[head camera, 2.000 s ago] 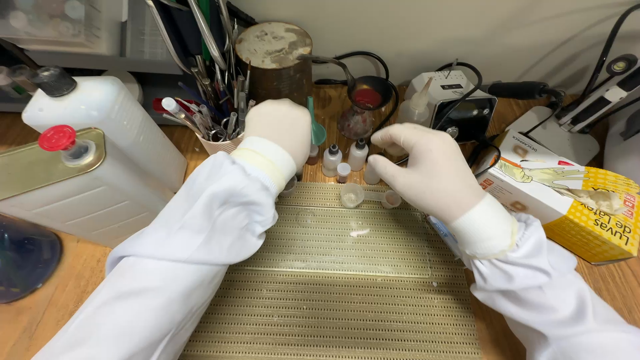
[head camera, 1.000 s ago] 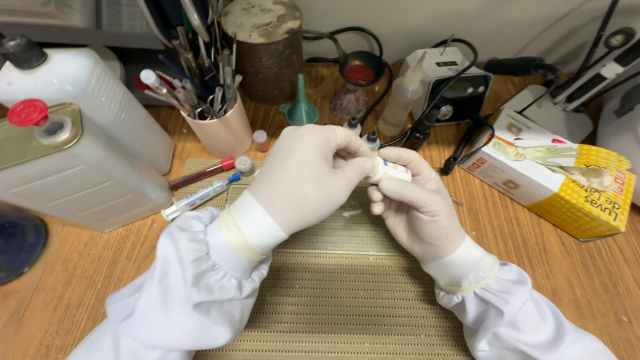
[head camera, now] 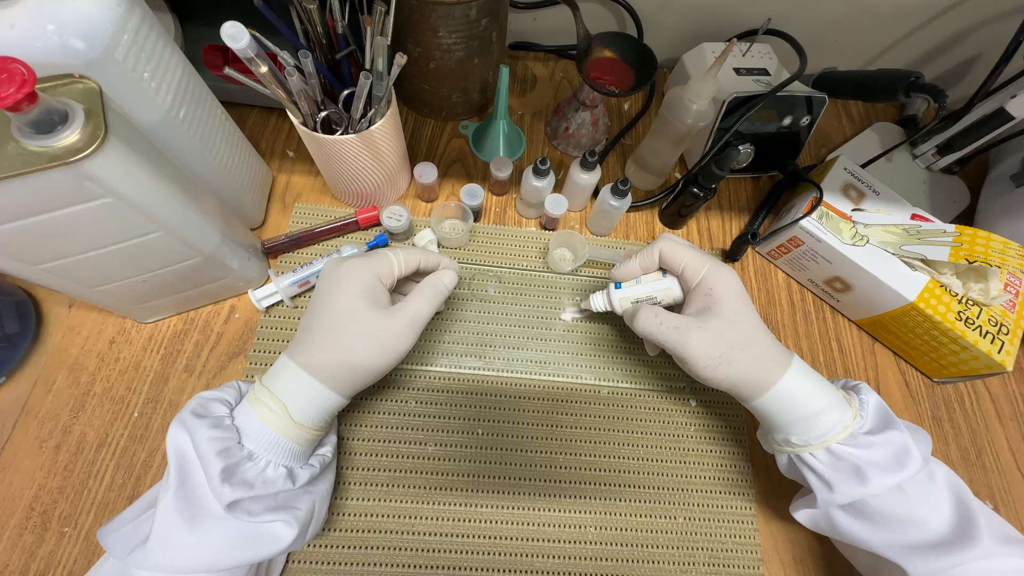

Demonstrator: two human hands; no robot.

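Observation:
In a latex glove, my right hand [head camera: 696, 316] holds a small white labelled dropper bottle [head camera: 644, 294] on its side, its uncapped nozzle pointing left over a glass slab [head camera: 512, 328]. A whitish smear [head camera: 573, 314] lies on the slab beside the nozzle. My left hand [head camera: 376, 308], also gloved, is curled at the slab's left end; a small white cap [head camera: 426, 239] shows just beyond its fingers, and whether they touch it is unclear. Behind the slab are a small clear cup [head camera: 452, 224] and a clear scoop with a round bowl [head camera: 566, 251]. The slab rests on a perforated beige mat [head camera: 520, 480].
Several dropper bottles [head camera: 534, 188] and small capped jars [head camera: 396, 223] line the mat's back edge. A syringe [head camera: 308, 276] and red-capped tube [head camera: 320, 231] lie left. Large containers [head camera: 120, 216], a tool cup [head camera: 356, 156], a green funnel [head camera: 498, 132] and a glove box [head camera: 904, 264] surround the mat.
My hands were together at the white bottle one second ago; now they are apart, the bottle is uncapped in my right hand and tipped over the slab. The view has moved closer.

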